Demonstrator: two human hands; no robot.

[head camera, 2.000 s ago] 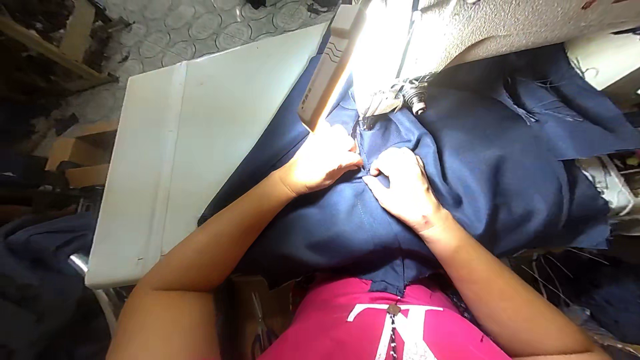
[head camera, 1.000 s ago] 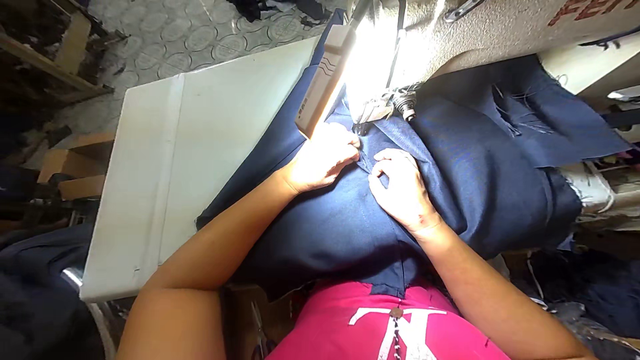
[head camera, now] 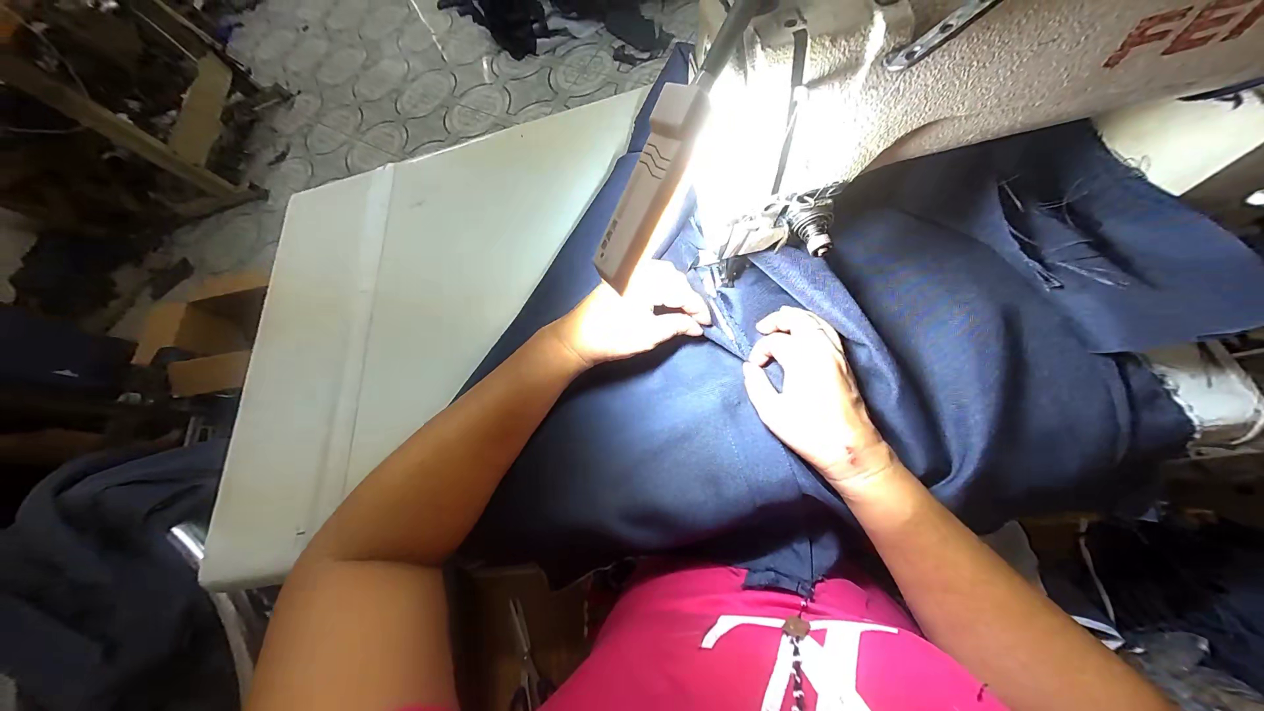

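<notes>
Dark blue woven fabric (head camera: 642, 454) spreads over the bed of a sewing machine (head camera: 948, 79) and hangs down to my lap. My left hand (head camera: 647, 316) pinches the fabric at a seam, just left of and below the presser foot (head camera: 726, 272). To the right of that seam, my right hand (head camera: 810, 385) grips a fold between thumb and fingers. Both hands lie close to the needle area, which glare partly washes out. A lamp with a pale housing (head camera: 647, 183) shines over my left hand.
The pale table top (head camera: 464, 217) extends to the left. An open cardboard box (head camera: 212, 331) stands beyond its left edge. Dark cloth (head camera: 118, 563) is heaped at the lower left. Scissors (head camera: 525, 652) lie below the table edge. Scraps (head camera: 513, 25) rest on the tiled floor.
My hands, close together at the seam two seconds before, are now a little farther apart. The fabric on the right has shifted and its folds have changed.
</notes>
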